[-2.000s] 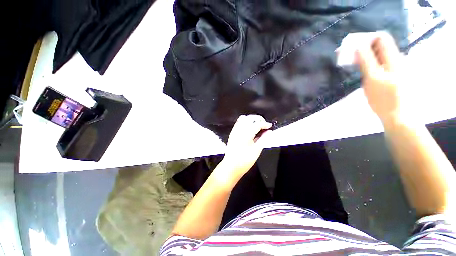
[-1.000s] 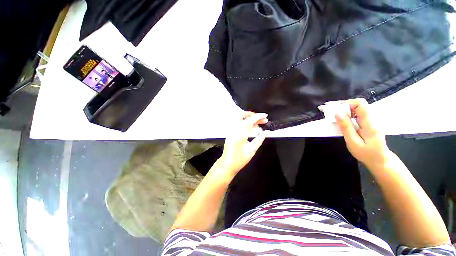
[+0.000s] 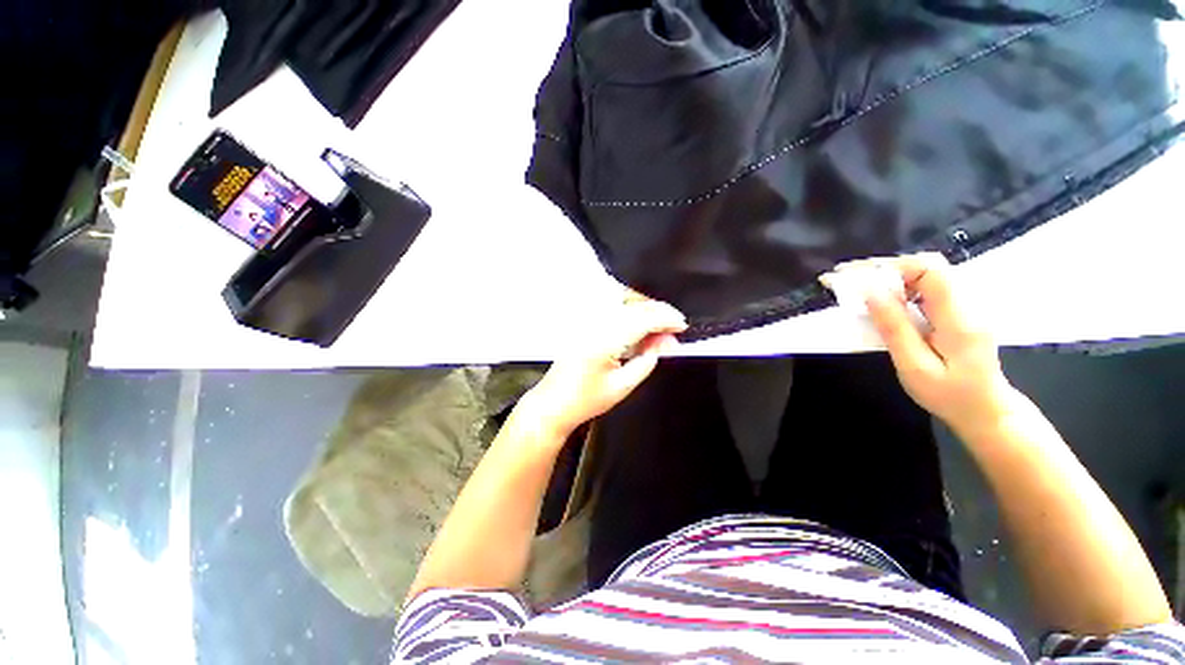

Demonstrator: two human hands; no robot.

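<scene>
A large, slightly shiny black garment [image 3: 780, 156] is spread on the white table, with a pale dashed stitch line across it. Its hem edge [image 3: 760, 314] runs along the side nearest me. Small silver fasteners [image 3: 962, 239] show on the hem to the right of my right hand. My left hand [image 3: 621, 357] pinches the hem's left end between thumb and fingers. My right hand [image 3: 929, 325] is at the hem further right and holds a small white piece [image 3: 864, 283] against the edge. Its exact shape is hidden by the fingers.
A smartphone [image 3: 247, 195] leans in a black angular holder [image 3: 331, 273] at the table's left. Other black garments [image 3: 325, 46] lie at the far left. A khaki cloth sack [image 3: 390, 481] is below the table edge, left of my lap. The white table's [image 3: 481, 305] front edge runs before my lap.
Since two seconds ago, my right hand has come down from the upper right to the hem with the white piece. In the last second, my left hand has shifted slightly left and the garment barely.
</scene>
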